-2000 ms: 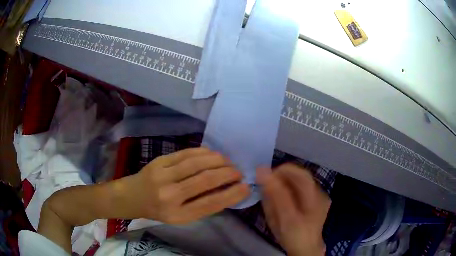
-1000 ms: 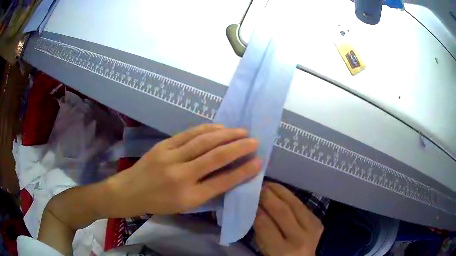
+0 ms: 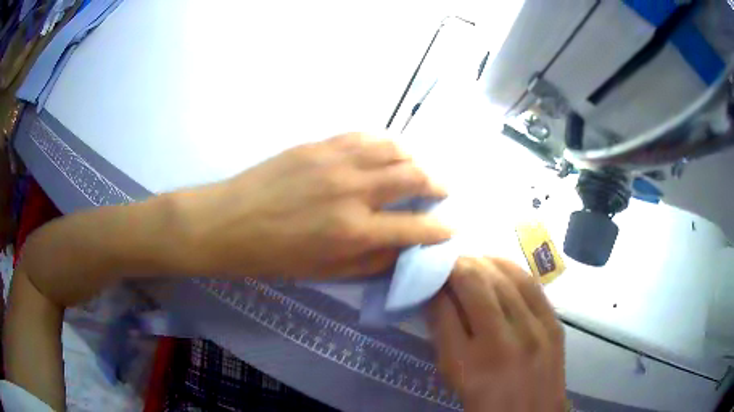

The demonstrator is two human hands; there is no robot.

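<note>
A light blue garment piece lies on the machine bed in front of the needle area, with a rounded end showing between my hands. My left hand lies flat over the piece, fingers pressing on it, and hides much of it. My right hand pinches the piece's edge at its right side. The white machine head with a blue stripe stands at the upper right, with a dark knurled knob below it. Lamp glare washes out the area around the needle.
A yellow label is stuck on the bed beside my right hand. Blue strips lie at the far left of the table. The grey front edge with its ruler runs below my hands. Part of a red basket shows under the table.
Both hands and the blue piece have moved from the table's front edge up onto the bed. The view has shifted, so the machine head now shows. The piece's long hanging part is no longer visible.
</note>
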